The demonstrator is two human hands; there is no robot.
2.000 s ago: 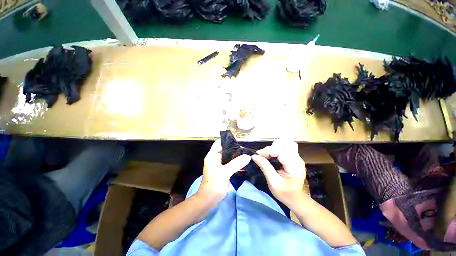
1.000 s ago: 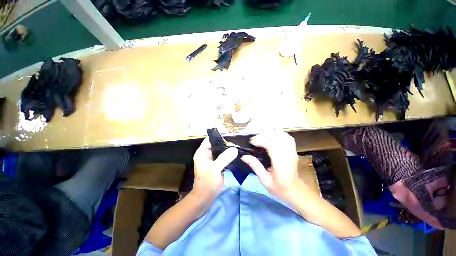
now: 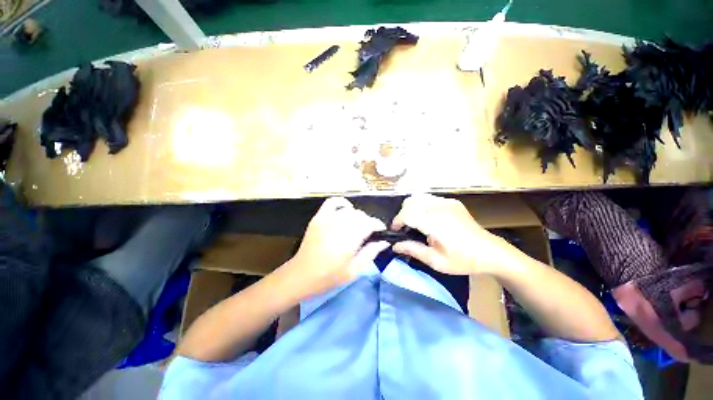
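Note:
My left hand (image 3: 336, 241) and my right hand (image 3: 439, 233) are close together over my lap, just below the bench edge. Both pinch a small black piece (image 3: 393, 234) between thumbs and fingers; most of it is hidden by the fingers and its shape cannot be told. Beyond my hands a whitish glue patch (image 3: 391, 162) with brown stains lies at the bench edge. A single black jagged piece (image 3: 377, 53) lies mid-bench, with a small narrow black strip (image 3: 321, 58) to its left. A white glue bottle (image 3: 480, 48) lies to its right.
Heaps of black pieces lie at the right (image 3: 547, 117) and left (image 3: 92, 109) of the bench (image 3: 258, 156). A pale post (image 3: 173, 22) stands at the far edge before the green belt (image 3: 328, 14). Open boxes (image 3: 246, 254) are below. Parts of people show at both sides.
My hands have drawn closer together, and the black piece that stood up from my left hand is now mostly covered by fingers. The view has shifted a little.

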